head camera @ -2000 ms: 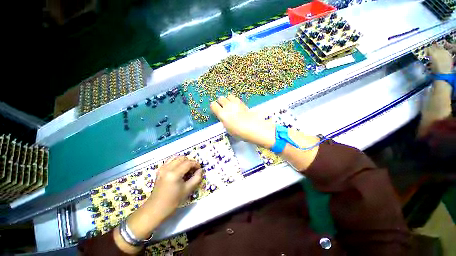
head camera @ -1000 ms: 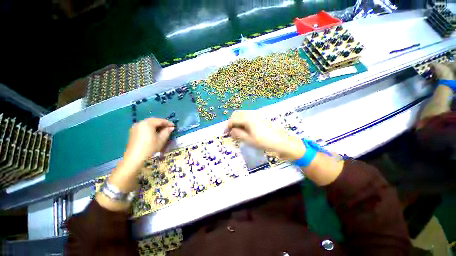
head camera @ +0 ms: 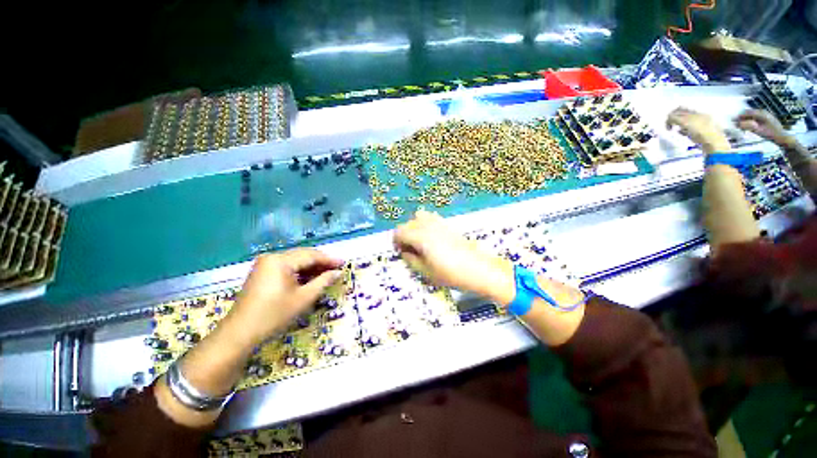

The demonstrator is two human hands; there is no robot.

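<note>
PCB panels (head camera: 369,315) lie in a row on the near rail, dotted with dark and light parts. My left hand (head camera: 285,291) is over the panels, thumb and forefinger close together near the panel's far edge. My right hand (head camera: 434,250), with a blue wrist strap (head camera: 528,292), is over the right part of the panels, fingers bent. Whether either hand holds a small part cannot be told. A heap of gold ring coils (head camera: 484,154) lies on the green mat (head camera: 152,225). Black components (head camera: 315,206) are scattered left of it on a clear plastic sheet.
Stacked panels (head camera: 605,130) and a red bin (head camera: 580,82) stand right of the heap. A component block (head camera: 218,123) sits on the upper left ledge, another stack (head camera: 27,234) at far left. A coworker's hands and forearms (head camera: 727,192) are at right. Silvery rails (head camera: 627,207) run along the bench.
My left hand went to the black components and is now back over the panels. My right hand moved from the heap's edge to the panels. The coworker's hands reach farther over the bench.
</note>
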